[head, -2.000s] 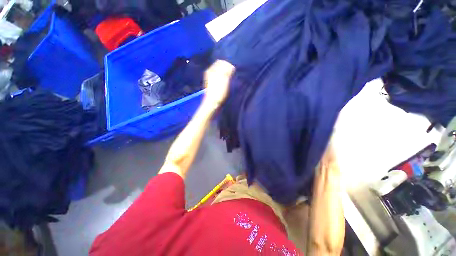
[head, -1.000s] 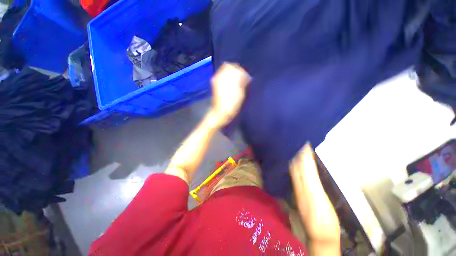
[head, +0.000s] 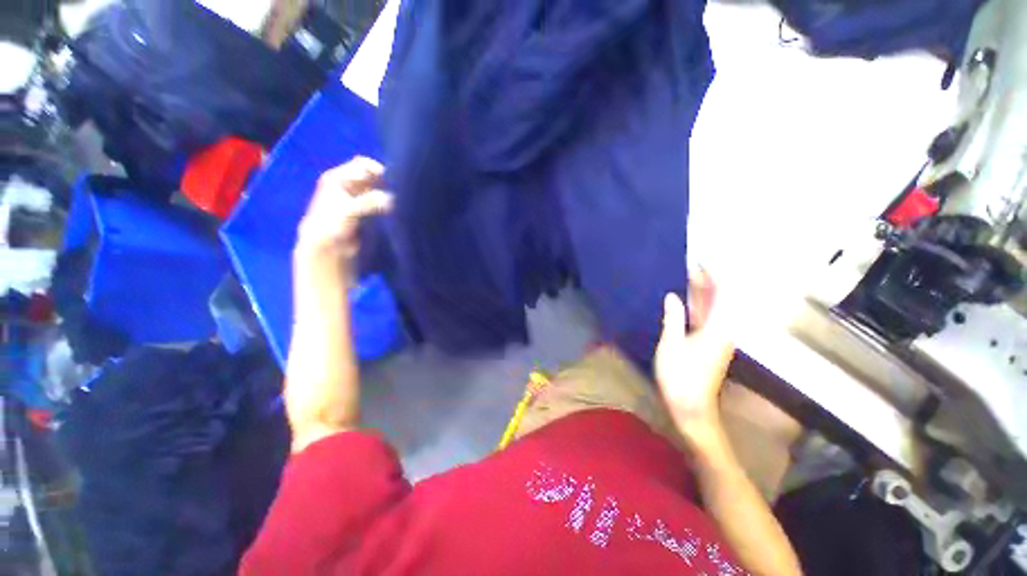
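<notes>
The navy garment hangs over the front edge of the white table down toward my lap, with gathered folds and a ragged-looking lower edge. My left hand is at its left side, fingers bent near the cloth; blur hides whether it grips any. My right hand is at the garment's lower right edge, thumb and fingers apart, near the table's front edge. It shows no clear grip on the cloth.
The sewing machine stands at the right on the white table. A blue bin is at the left, with a red object beside it. A dark garment pile lies lower left. More navy cloth lies at the top right.
The view has turned toward the right. The garment now hangs narrower and more to the left in view, baring more white table. My left hand's fingers have loosened from a fist.
</notes>
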